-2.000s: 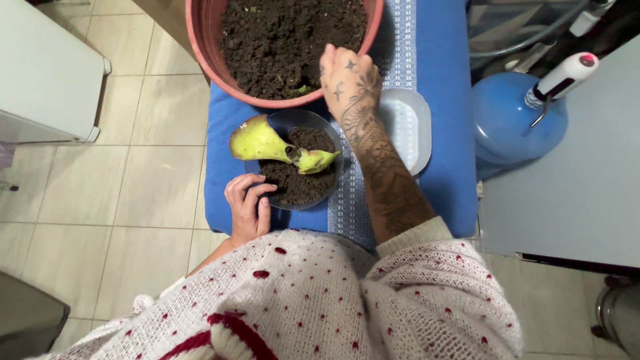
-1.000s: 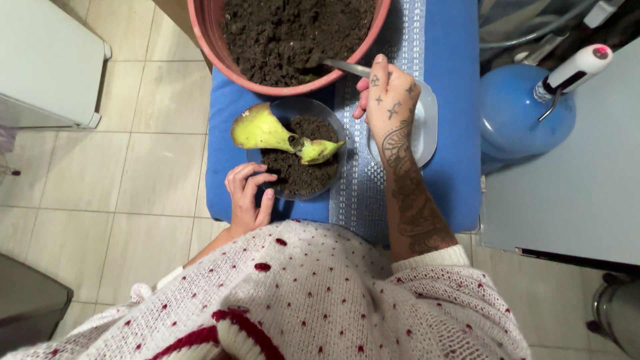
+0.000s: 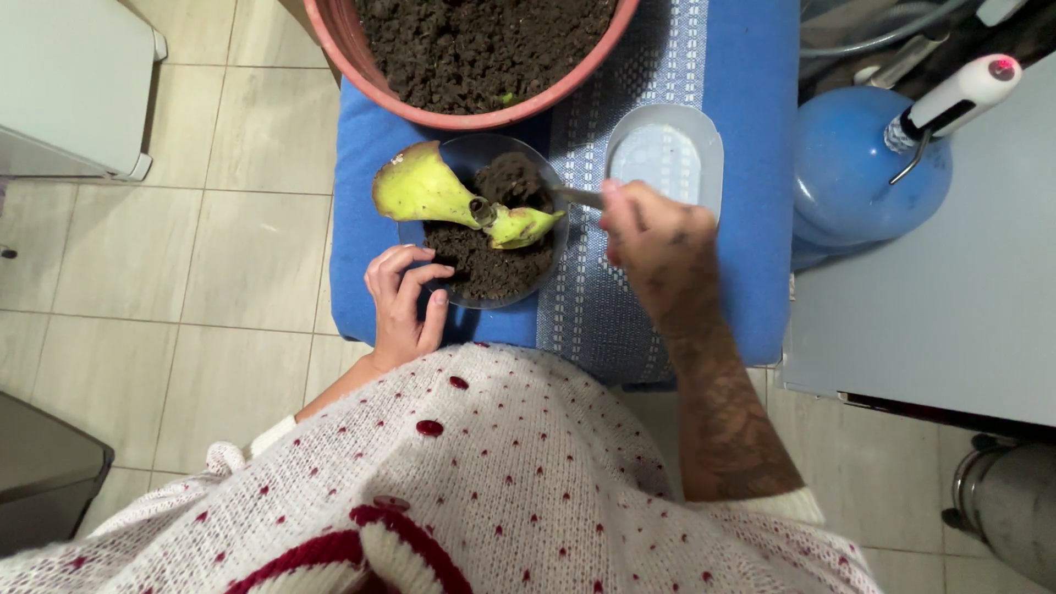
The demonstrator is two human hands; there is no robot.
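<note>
My right hand (image 3: 660, 239) grips the handle of a metal spoon (image 3: 580, 196), whose soil-heaped end is over the right side of a clear plastic bowl (image 3: 495, 304). Dark soil (image 3: 487, 268) lies in the bowl, and a yellow-green plant cutting (image 3: 425, 188) rests across it, its broad browned leaf over the left rim and its pointed part toward the right. My left hand (image 3: 404, 305) has its fingers curled apart at the bowl's lower left rim. Above the bowl stands a big terracotta-coloured pot (image 3: 487, 122) of dark soil (image 3: 487, 54).
A shallow clear plastic container (image 3: 709, 165) sits on the blue cloth (image 3: 751, 247) with a woven grey runner (image 3: 606, 330). Right of the table is a blue water jug (image 3: 866, 165) with a white pump (image 3: 965, 95). White appliances stand on both sides.
My right hand has moved from the big pot down to the right of the bowl, bringing the spoon with soil over it. My left hand stays at the bowl's rim.
</note>
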